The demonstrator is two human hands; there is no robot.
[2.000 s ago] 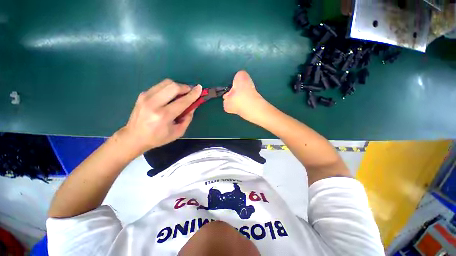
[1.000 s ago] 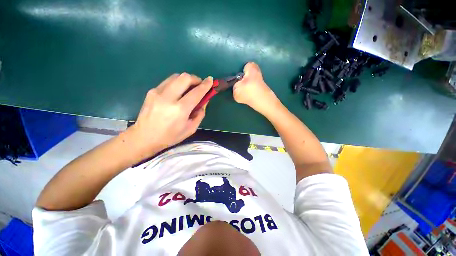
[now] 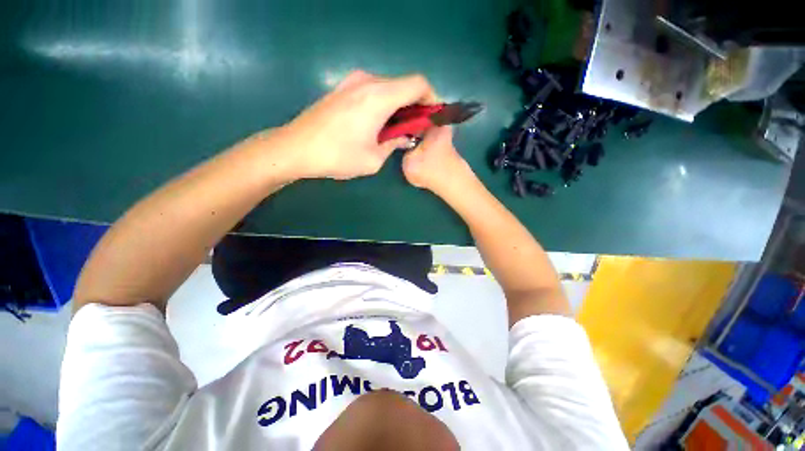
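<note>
The red-handled cutting pliers [image 3: 415, 121] are in my left hand [image 3: 357, 128], their dark jaws pointing right above my right hand. The jaws are clear of any part. My right hand [image 3: 432, 161] is closed just below the pliers, its fingers against my left fingertips. A small part with a shiny tip [image 3: 412, 141] shows between the hands; the rest of it is hidden. A loose pile of small black parts [image 3: 556, 136] lies on the green bench to the right.
A green bench machine with a steel plate [image 3: 640, 75] stands at the upper right, beside the pile. The bench [image 3: 221, 211] has its front edge close to my body. Blue crates [image 3: 71, 251] are below at the left, and a yellow floor area [image 3: 653, 317] is below at the right.
My left hand has moved right and up, carrying the pliers over my right hand. The jaws have left the right fingertips and now point past them. The view has shifted slightly.
</note>
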